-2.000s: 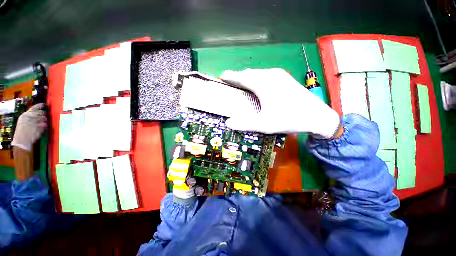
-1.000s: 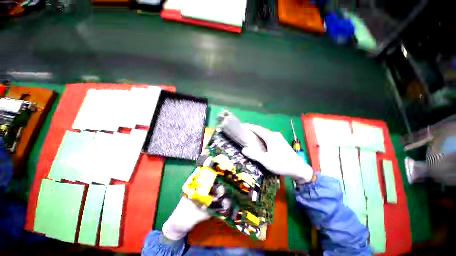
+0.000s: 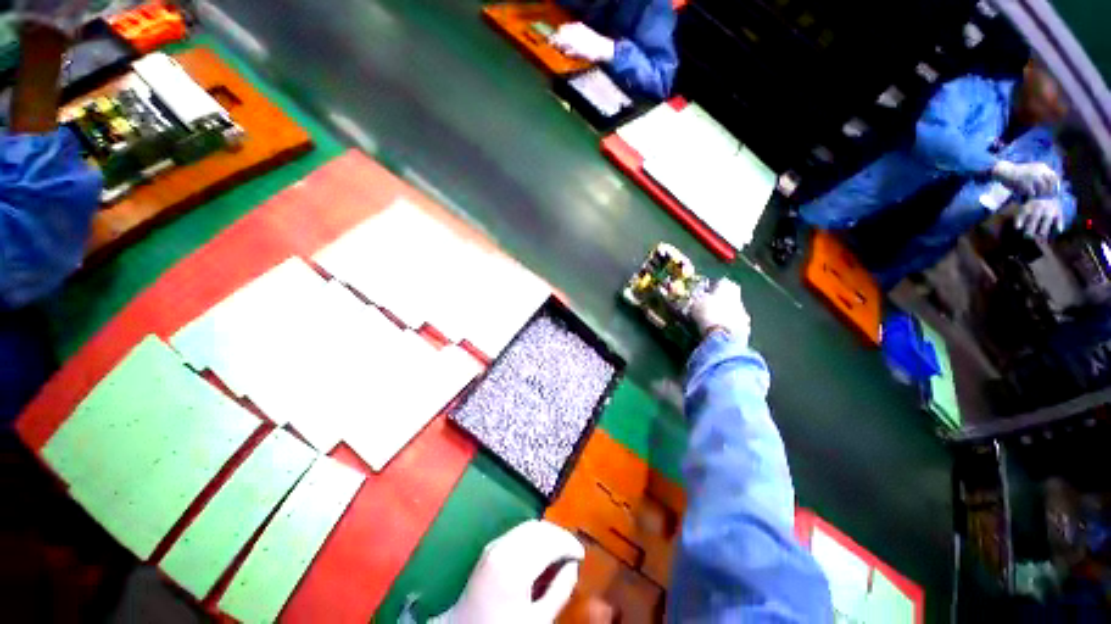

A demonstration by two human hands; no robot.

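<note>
My right hand (image 3: pixel 721 312), in a white glove, is stretched out over the dark green conveyor and grips the near right end of the circuit board assembly (image 3: pixel 664 283). The board is small in view, with yellow and white parts on top; whether it touches the belt is unclear. My left hand (image 3: pixel 518 578), gloved, is low at the bottom edge beside the orange-brown fixture (image 3: pixel 599 488). Its fingers are curled with a gap to the thumb, and nothing shows in it. The fixture bears no board; my right sleeve covers part of it.
The black screw tray (image 3: pixel 537 397) lies beside the left red panel (image 3: pixel 353 195) with pale green sheets. Another red panel (image 3: pixel 909 590) is cut off at lower right. A neighbour's blue sleeve and board (image 3: pixel 152 122) are at upper left. Two people sit across the conveyor (image 3: pixel 512 183).
The board assembly has left the fixture area and is now out over the conveyor in my right hand. My left hand has let go of it. The view has turned and tilted.
</note>
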